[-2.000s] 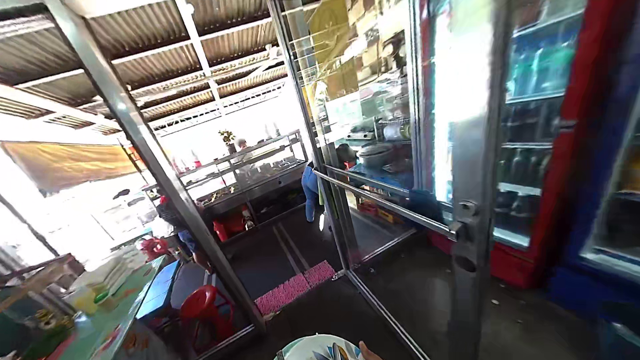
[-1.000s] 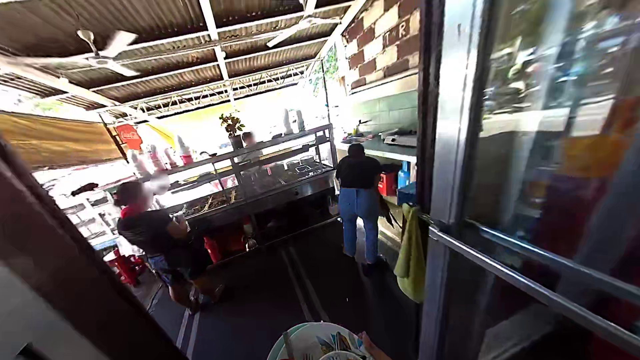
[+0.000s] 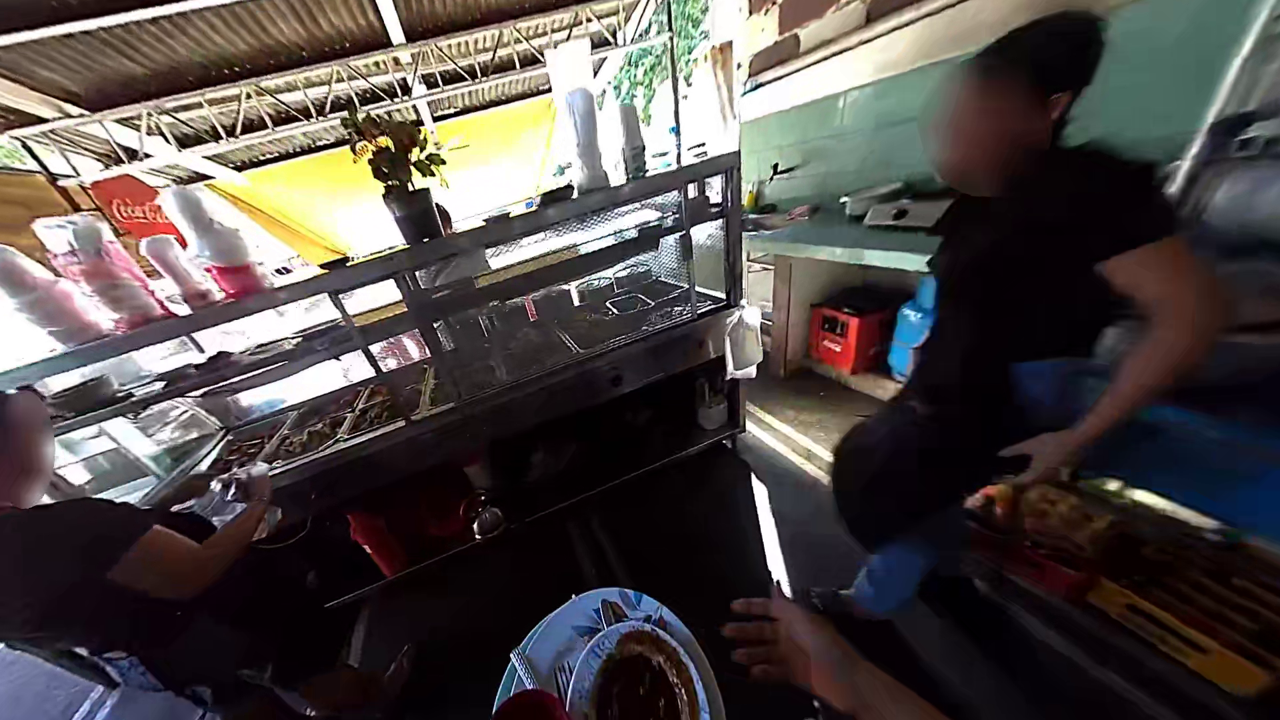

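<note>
At the bottom middle of the head view is a stack of patterned plates (image 3: pixel 550 640) with a fork (image 3: pixel 564 680), another utensil handle and a bowl (image 3: pixel 600 670) smeared with brown sauce or food. A red rounded object (image 3: pixel 530 706) sits at its lower left edge. The stack is held up from below; the hand under it, my left hand, is out of sight. My right hand (image 3: pixel 790 640) reaches in from the lower right with its fingers apart, just right of the plates and not touching them, holding nothing.
A steel-framed food display counter (image 3: pixel 600 360) runs across ahead, with stacked cups (image 3: pixel 585 140) and a potted plant (image 3: pixel 412 215) on top. One person stands at the left by the food trays; another bends at the right over crates (image 3: pixel 1180 630). A red crate (image 3: pixel 850 335) sits under the tiled counter.
The view has moved forward past the glass door toward the food counter. My right hand now shows apart from the plates, fingers spread. The person at the right has turned from the back counter toward the crates.
</note>
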